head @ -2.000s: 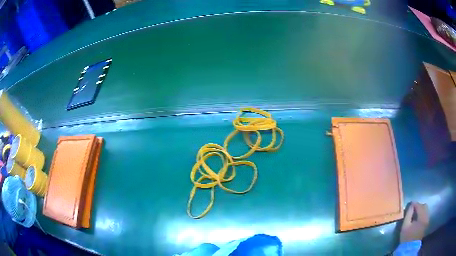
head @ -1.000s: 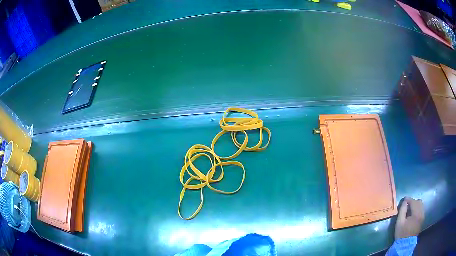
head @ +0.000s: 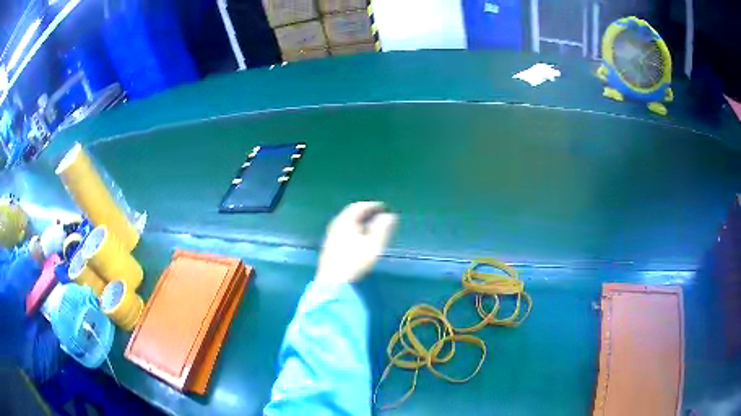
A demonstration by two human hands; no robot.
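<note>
My left hand (head: 356, 236), bare with a light blue sleeve, reaches over the green bench between the panel stack and the rubber bands. Its fingers look curled and are blurred; I cannot tell whether it holds anything. My right hand is not in view. Orange-brown panels (head: 183, 313) lie stacked at the left. Another orange-brown panel (head: 642, 349) lies at the right, cut off by the lower edge. Yellow rubber bands (head: 439, 333) lie in a loose tangle between my left hand and the right panel. A dark plate (head: 262, 179) with pale marks lies beyond my left hand.
Yellow rolls (head: 110, 252) and a light blue fan (head: 81, 325) stand at the left edge. A yellow and blue fan (head: 636, 61) and a white scrap (head: 537, 74) are on the far side of the bench (head: 455, 77). Cartons (head: 325, 28) are behind it.
The view has swung left and up, bringing the fan and cartons into view. My left hand has come into view, reaching forward. My right hand has gone out of view.
</note>
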